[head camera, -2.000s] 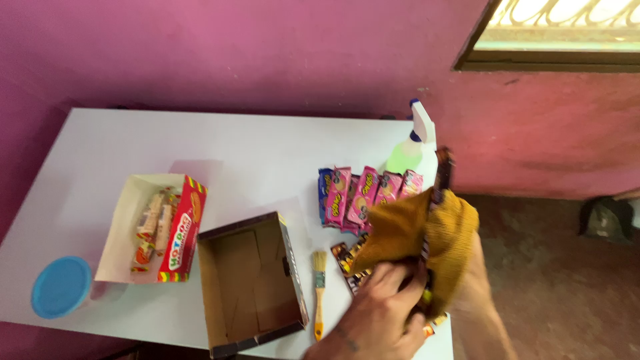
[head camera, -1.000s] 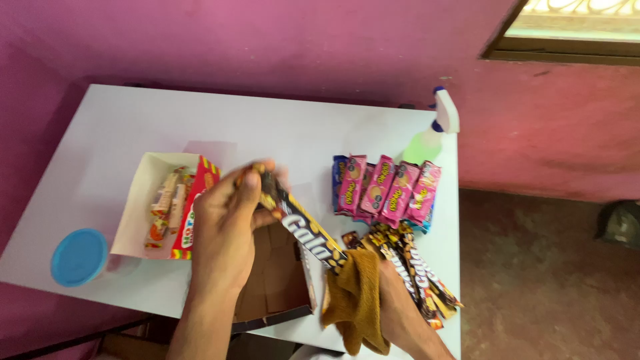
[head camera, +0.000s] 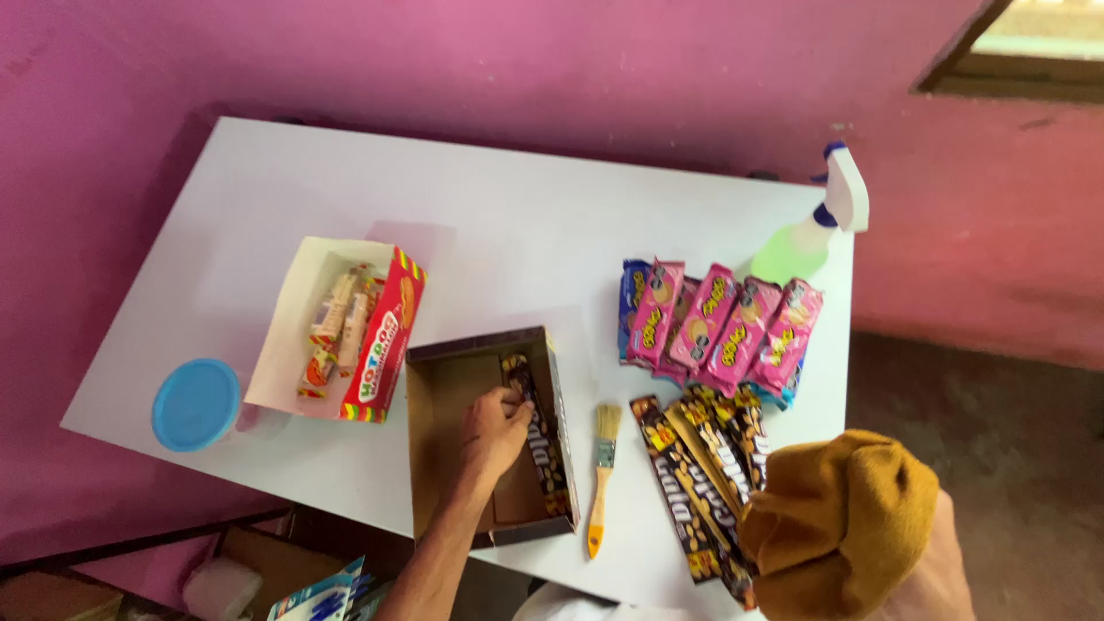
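Note:
My left hand (head camera: 496, 431) reaches into the open cardboard box (head camera: 448, 526), its fingers on a dark chocolate bar wrapper (head camera: 539, 444) lying along the box's right side. A mustard-brown cloth (head camera: 841, 517) covers most of my right hand (head camera: 927, 569), which grips it at the table's right edge. Beside the cloth lies a loose pile of dark wrapped chocolate bars (head camera: 681, 500). Behind them sit several pink cookie packets (head camera: 707, 323), with blue ones partly under them. A flat paintbrush (head camera: 604, 474) with a wooden handle rests between the box and the bars.
The white table (head camera: 517, 224) stands by a pink wall. On it are a red and white marshmallow box (head camera: 379, 345) holding small wrapped sweets, a tub with a blue lid (head camera: 197, 405), and a spray bottle (head camera: 798, 246) of green liquid near the right edge. Packages lie below at lower left.
One second ago my left hand held a chocolate bar above the box beside the cloth; now it is down inside the box at a bar. My right hand has moved right with the cloth.

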